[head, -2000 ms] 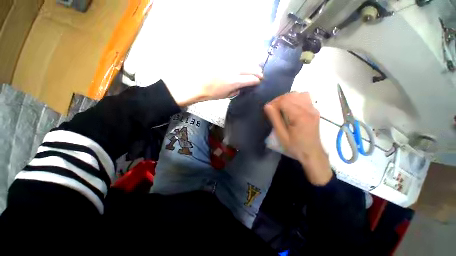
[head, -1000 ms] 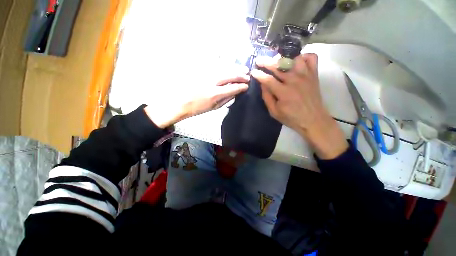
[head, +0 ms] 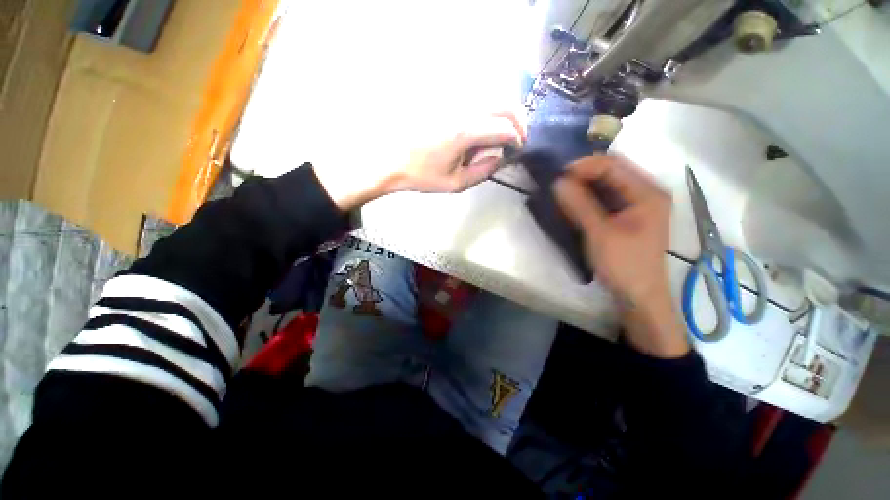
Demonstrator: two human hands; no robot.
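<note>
A dark fabric piece [head: 558, 210] lies on the white machine table, its far part under the presser foot and needle [head: 548, 88] and its near part lifted and folded. My left hand [head: 454, 166] pinches the fabric's left edge between thumb and fingers. My right hand [head: 625, 220], somewhat blurred, grips the folded near part on the right; its fingertips are partly hidden. The blue-handled scissors [head: 720, 278] lie on the table right of my right hand, blades pointing away from me.
The sewing machine head [head: 810, 107] arches over the back right. Brown cardboard [head: 127, 127] with orange tape is at the left, with a grey tray [head: 132, 21] on it. A white fitting [head: 810, 361] is at the table's right end. Red material [head: 283, 347] shows beside my lap.
My right hand has moved back from the needle toward me and to the right. The fabric's near part, flat a second ago, is now lifted and folded. My left hand stays near the needle.
</note>
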